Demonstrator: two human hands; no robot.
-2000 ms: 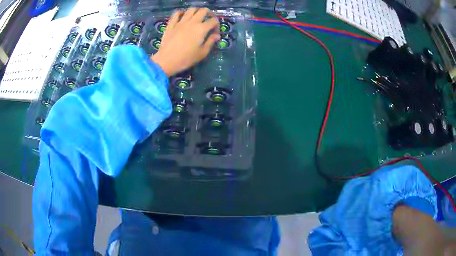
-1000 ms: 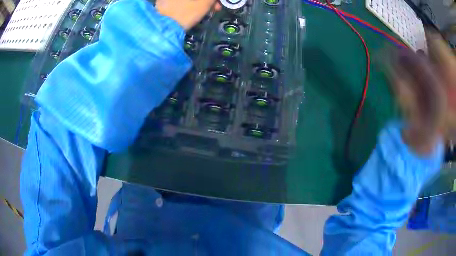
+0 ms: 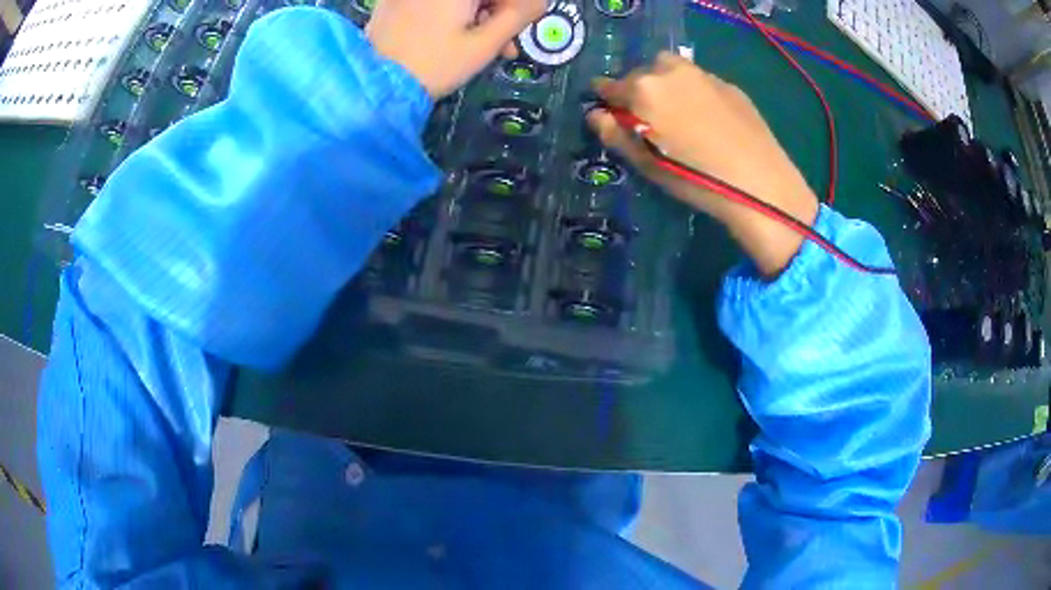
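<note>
My left hand [image 3: 450, 37], cut off by the top edge, holds a coin-sized speaker driver [image 3: 551, 32] with a pale ring and bright green centre at its fingertips. My right hand [image 3: 692, 127] is just right of it, its fingers closed on the red test probe [image 3: 622, 116]. The probe's red and black cable [image 3: 761, 207] runs back over my right wrist. The probe tip is hidden by the fingers and does not visibly touch the driver. Below both hands lies the clear blister tray [image 3: 542, 349] with green-centred drivers in its pockets.
A white holding board [image 3: 69, 58] is at the far left and another [image 3: 905, 52] at the upper right. Black wired parts [image 3: 980, 231] are heaped at the right. Red and blue lines [image 3: 859, 75] cross the green mat [image 3: 738, 403], with a loose red wire [image 3: 829, 127] below them.
My right hand has come from low at the right edge to beside my left hand, now with the red probe. My left hand has taken up a driver from the tray area. The view has shifted.
</note>
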